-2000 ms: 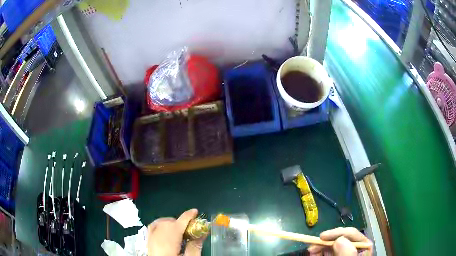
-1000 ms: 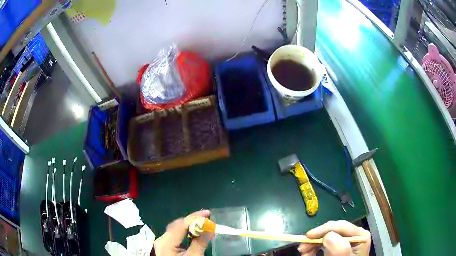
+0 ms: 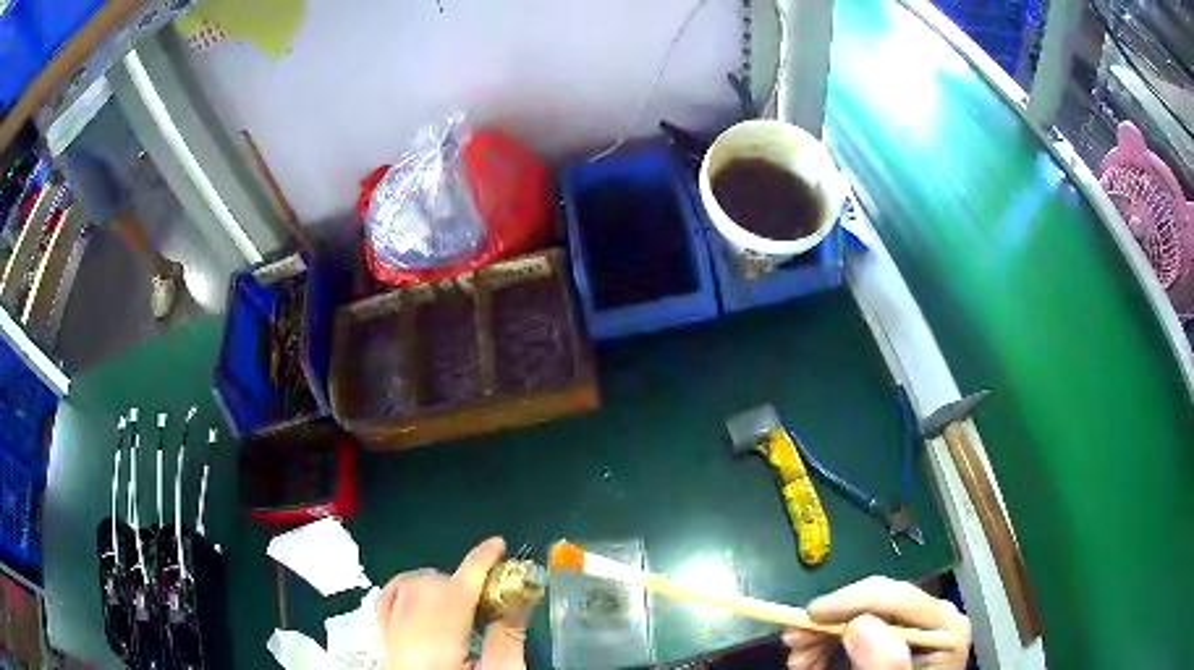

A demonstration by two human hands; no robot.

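My left hand, at the bottom edge of the head view, holds a brass lock cylinder between thumb and fingers. My right hand, at the lower right, holds the grease brush by its light wooden handle. The orange brush tip is just right of the cylinder, with a small gap that is hard to judge. A clear flat plastic piece lies on the bench below the tip. The lower parts of both hands are cut off by the frame.
Black lock panels with white cables stand left. A brown three-section box, blue bins, a red bin and the grease tub are behind. Yellow-handled hammer and blue nippers lie right. A person's leg shows upper left.
The brush tip touched the cylinder a second ago and is now off it, slightly up and right. My left hand has moved slightly left. A person's leg has come into view at upper left.
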